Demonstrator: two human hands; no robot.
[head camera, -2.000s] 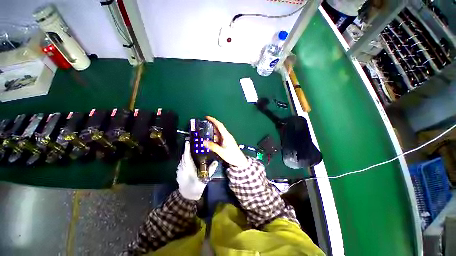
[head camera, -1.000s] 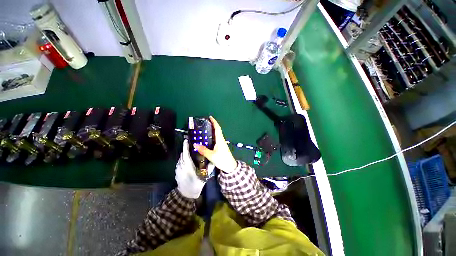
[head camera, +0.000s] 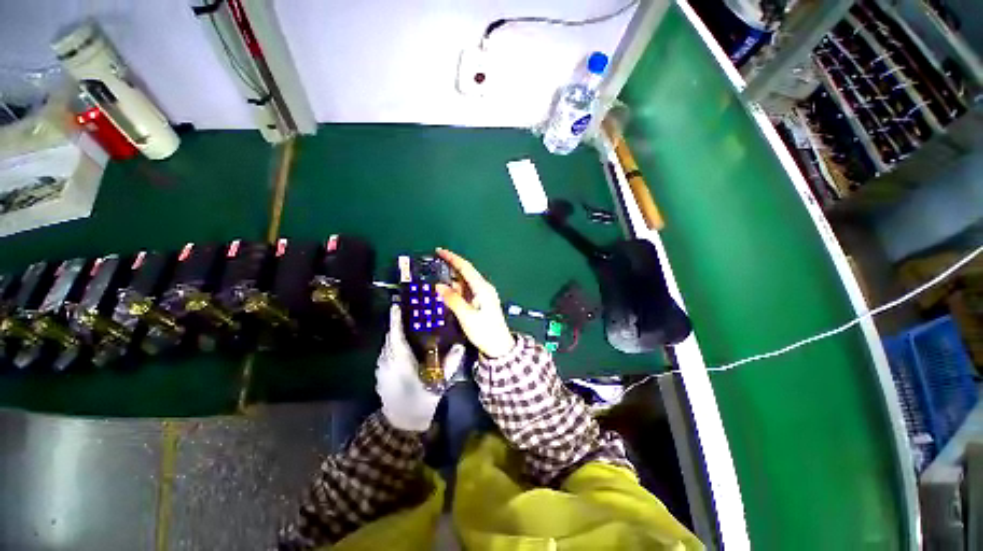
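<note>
A black lock unit (head camera: 427, 336) is held upright in front of me, with its keypad face (head camera: 427, 306) glowing in blue-white dots and a brass mechanism (head camera: 433, 369) at its near end. My left hand (head camera: 406, 381), in a white glove, grips its lower left side. My right hand (head camera: 478, 312), which looks bare, holds its right side, a finger at the upper right of the lit dots. A pale lead (head camera: 385, 285) shows at the unit's left. Small green bits (head camera: 554, 331) with pale pieces lie right of my right hand.
Several black lock units (head camera: 338, 273) with brass parts stand in a row at left. A black cup-shaped item (head camera: 640, 296), white card (head camera: 527, 186), wooden-handled tool (head camera: 638, 187) and water bottle (head camera: 570, 106) are at right. A white parts box (head camera: 81, 195) and cream flask (head camera: 124, 102) stand far left.
My right thumb or finger has moved from the lower keypad up to its upper right. More lit dots show. The whole view has shifted slightly.
</note>
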